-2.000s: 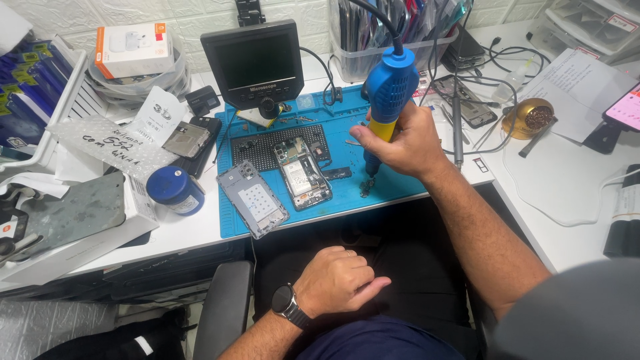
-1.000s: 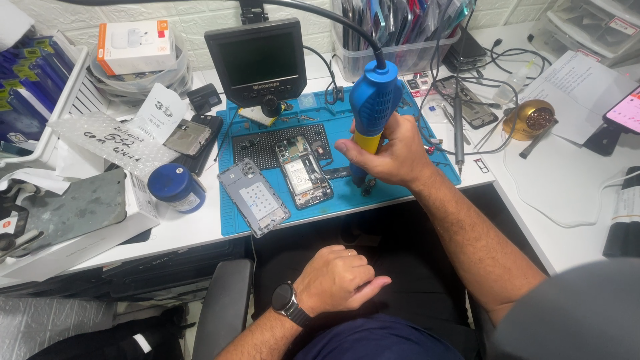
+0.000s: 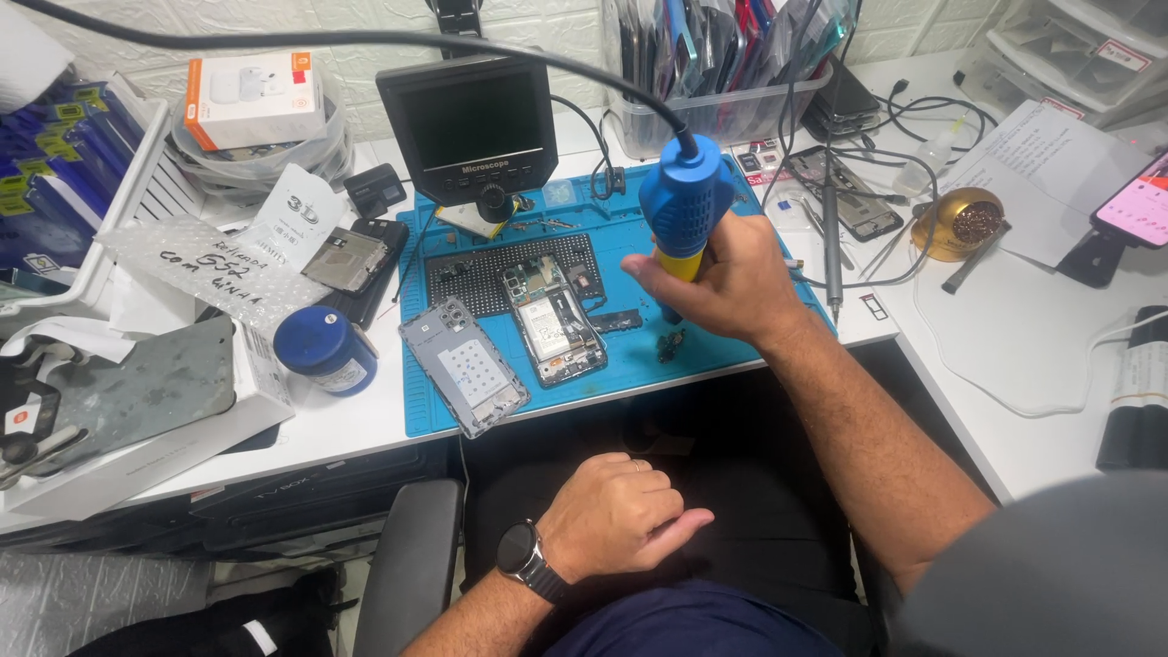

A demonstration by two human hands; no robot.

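My right hand [image 3: 730, 278] is closed around a blue and yellow electric screwdriver or similar corded tool [image 3: 683, 196], held upright over the right part of a blue silicone repair mat [image 3: 630, 365]. Its dark tip is just above some small dark parts or screws [image 3: 671, 345]; contact cannot be told. Left of it lies an opened smartphone [image 3: 552, 324] with bare battery and board, beside a detached grey phone frame [image 3: 464, 365]. A dark strip-shaped part [image 3: 616, 320] lies between phone and tool. My left hand [image 3: 613, 516], curled with nothing visible in it, rests over my lap, below the desk edge.
A small microscope monitor [image 3: 476, 123] stands behind the mat. At the left are a blue jar [image 3: 325, 350], bubble wrap [image 3: 214, 269] and a white box [image 3: 246, 388]. To the right lie a soldering iron [image 3: 831, 246], a brass tip cleaner [image 3: 958, 226] and cables. The tool's cord arches over the monitor.
The tool in my right hand first moved left and stands more upright, then shifted slightly; its cord now sweeps left across the top. My left hand has stayed in place.
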